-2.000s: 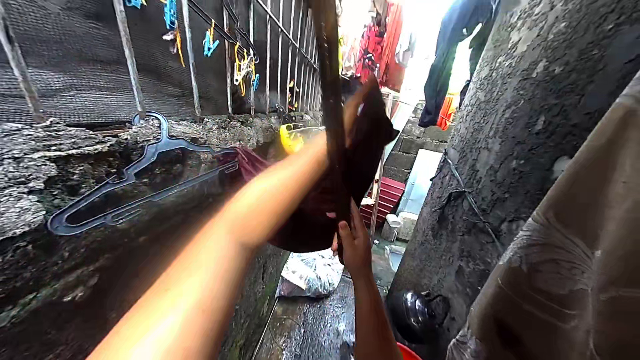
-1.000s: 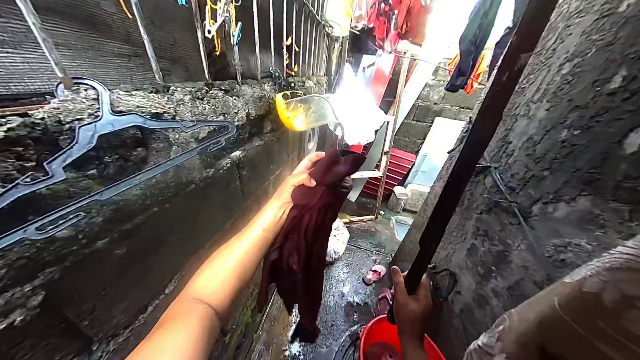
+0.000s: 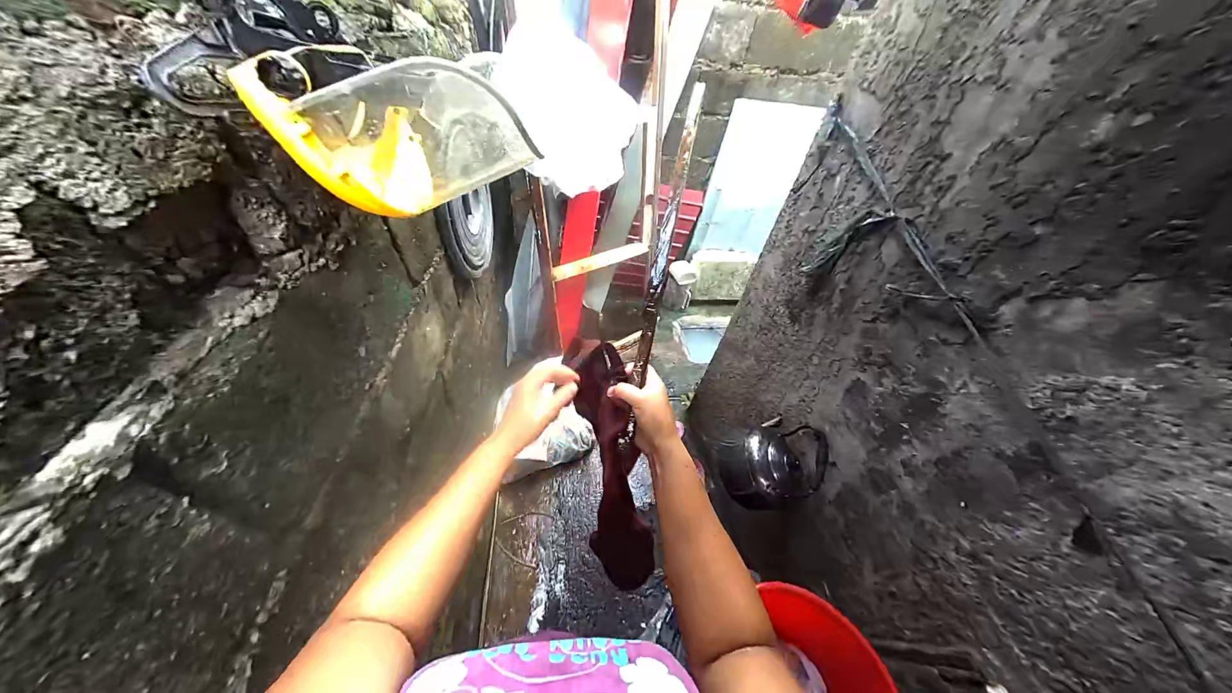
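Note:
A dark maroon cloth (image 3: 618, 500) hangs down between my two hands, its top edge bunched up. My left hand (image 3: 541, 399) grips the cloth's upper left edge between thumb and fingers. My right hand (image 3: 647, 409) is closed around a long dark pole (image 3: 660, 279) and also touches the right side of the cloth. The pole points up and away from me, and its lower end is hidden behind the cloth and hand. No hanger is in the cloth as far as I can see.
Rough walls stand close on both sides. A yellow-rimmed clear visor (image 3: 414, 135) and a black hanger (image 3: 188, 72) are on the left ledge. A black kettle (image 3: 770, 467) and a red bucket (image 3: 833, 635) are low on the right. A filled plastic bag (image 3: 549, 448) lies ahead.
The cloth, held out by my left hand alone one second ago, is now between both hands. My right hand has come in beside it with the pole. The view has tilted down.

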